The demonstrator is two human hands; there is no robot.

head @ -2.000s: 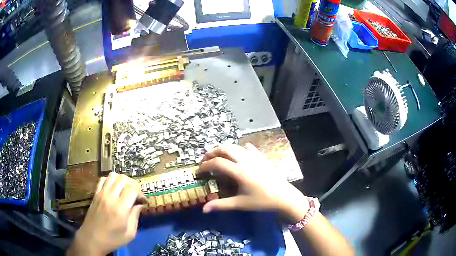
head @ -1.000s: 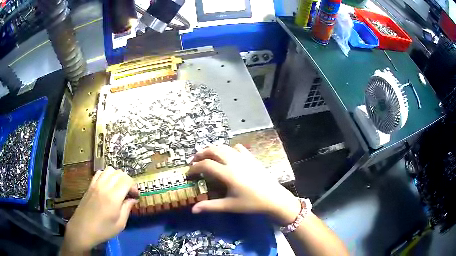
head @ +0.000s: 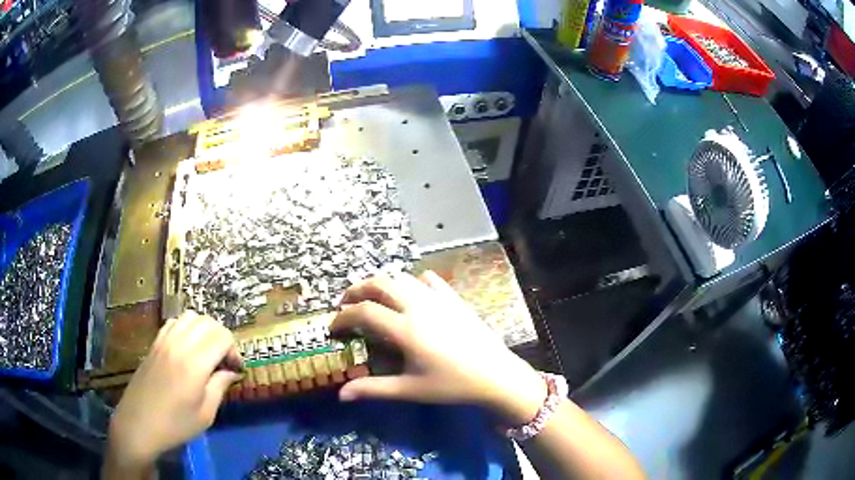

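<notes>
The loading fixture (head: 298,373) lies along the front edge of the plate, with a green strip, reddish-brown blocks and a row of silvery parts in its slots. My left hand (head: 178,384) is at its left end, thumb and fingers closed on that end. My right hand (head: 427,347) is at its right end, fingertips at the top edge and thumb below, around the end block; the contact is partly hidden. A big pile of small metal parts (head: 300,230) lies just behind the fixture. The second fixture (head: 216,139) is at the back under a bright light.
The front blue bin (head: 375,424) holds loose parts below the plate edge. A blue tray (head: 70,281) of parts is at the left. The laser head (head: 228,28) and ribbed hose (head: 122,80) hang at the back left. A green side bench (head: 647,155) with a fan (head: 722,192) is at the right.
The plate, fixture and both hands have shifted slightly left in view. The light at the back fixture dimmed, then shows bright again. Both hands keep their places at the front fixture's ends.
</notes>
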